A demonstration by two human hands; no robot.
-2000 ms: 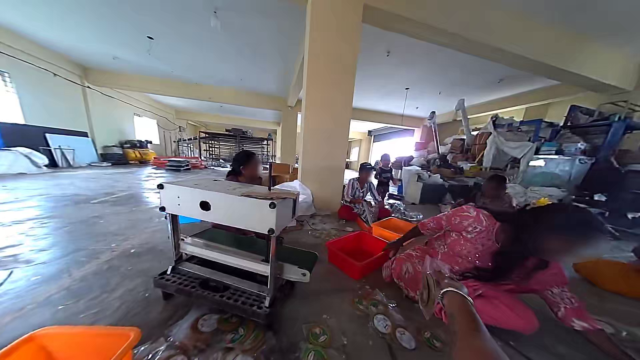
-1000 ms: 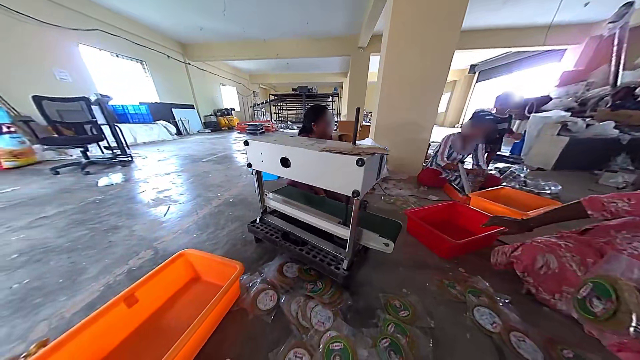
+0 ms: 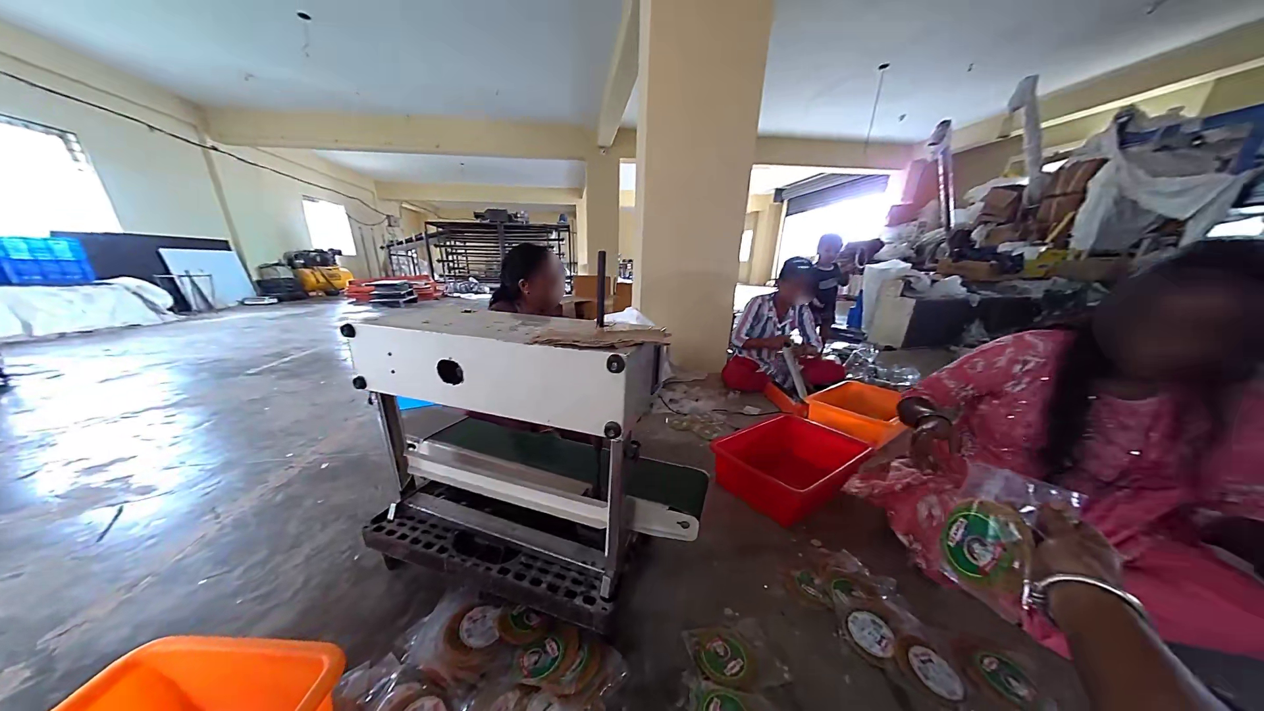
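Note:
My right hand [image 3: 1071,548], with a metal bangle at the wrist, reaches in from the lower right. It grips a clear plastic packet [image 3: 987,538] that holds a round tan item with a green printed label. Below and left of it, more such packets [image 3: 894,642] lie on the floor, some with white labels, others with green. Another pile of packets [image 3: 538,647] lies at the foot of a white conveyor machine [image 3: 494,370], which looks like a band sealer. My left hand is not in view.
A red plastic tub [image 3: 746,474] and an orange tub [image 3: 859,410] stand right of the machine. A larger orange tub [image 3: 197,647] is at the lower left. A co-worker in pink [image 3: 1027,395] sits close at the right. Others sit behind the machine and by the pillar [image 3: 696,188].
The view swung left and then partly back right. The packet was at the right edge one second ago; now it and my right hand show farther inside the frame.

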